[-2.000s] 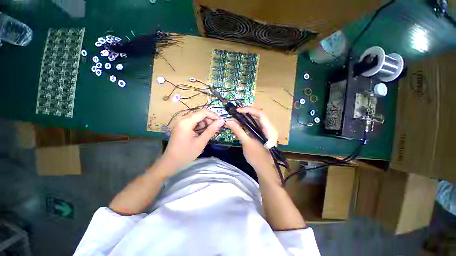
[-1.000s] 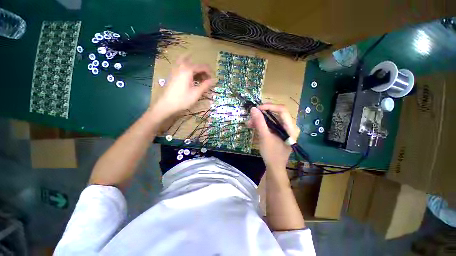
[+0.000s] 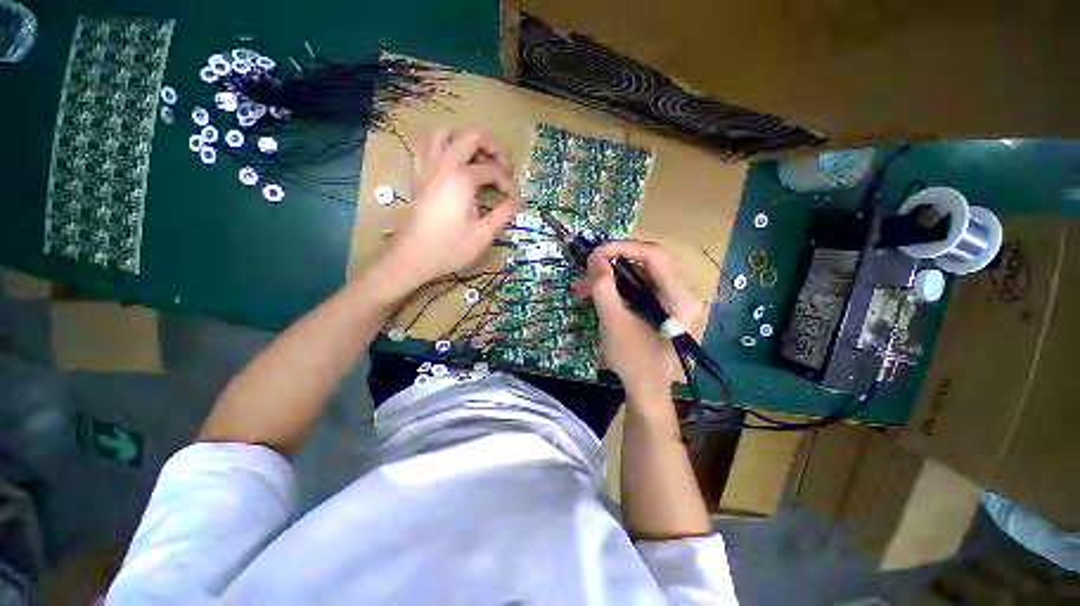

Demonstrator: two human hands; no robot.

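Note:
The green circuit board panel (image 3: 547,310) lies on the cardboard sheet (image 3: 681,225). Wired discs (image 3: 471,296) trail dark and reddish lead wires (image 3: 456,282) from its left side and lower part. My left hand (image 3: 465,201) is at the panel's upper left edge, thumb and fingertips pinched together on what looks like a thin lead wire; its disc is not clearly visible. My right hand (image 3: 640,305) holds the soldering iron (image 3: 636,292) like a pen, its tip on or just above the panel beside my left fingertips. The exact contact is too small to tell.
More wired discs (image 3: 225,101) lie at the left, near a second panel (image 3: 107,142). A carton (image 3: 711,59) stands above the cardboard. Loose rings (image 3: 767,278), the soldering station (image 3: 850,310) and a solder spool (image 3: 974,240) are at the right. The iron cable (image 3: 782,424) loops along the front edge.
The view has shifted. My left hand was beside the panel, then raised and blurred over the cardboard, and now pinches at the panel's edge. The iron tip is close to the left fingertips.

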